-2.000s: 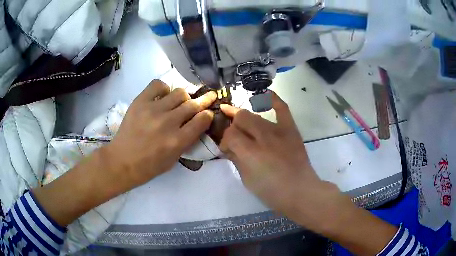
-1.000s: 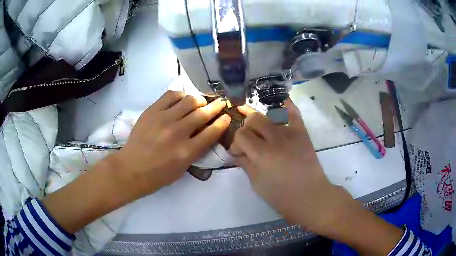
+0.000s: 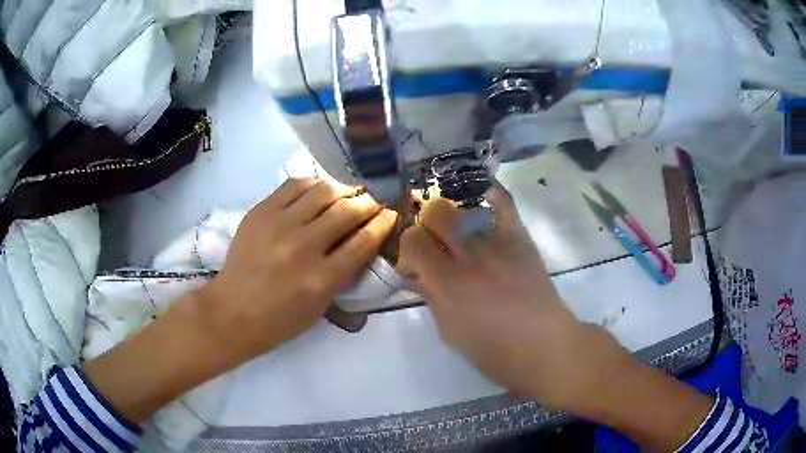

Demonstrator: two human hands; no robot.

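Observation:
A small dark brown cuff (image 3: 390,244) lies under the lit needle area of the sewing machine (image 3: 477,84), mostly covered by my fingers. My left hand (image 3: 296,252) holds it from the left, fingertips close to the presser foot. My right hand (image 3: 482,279) pinches it from the right, its fingertips touching the cuff by the needle. Part of the white quilted sleeve (image 3: 376,285) shows below and between my hands. A brown flap (image 3: 346,319) sticks out under my left hand. The needle tip and foot are hidden or blurred.
The white quilted jacket body (image 3: 106,66) and a dark brown strip with a gold zip (image 3: 97,168) lie left. Snips (image 3: 629,232) with pink and blue handles, a brown strip (image 3: 679,212), a black cord and a printed plastic bag (image 3: 773,292) are right.
The view has shifted, moving the machine first right, then back left in the picture. Both hands stay at the needle, and less of the brown cuff shows between them.

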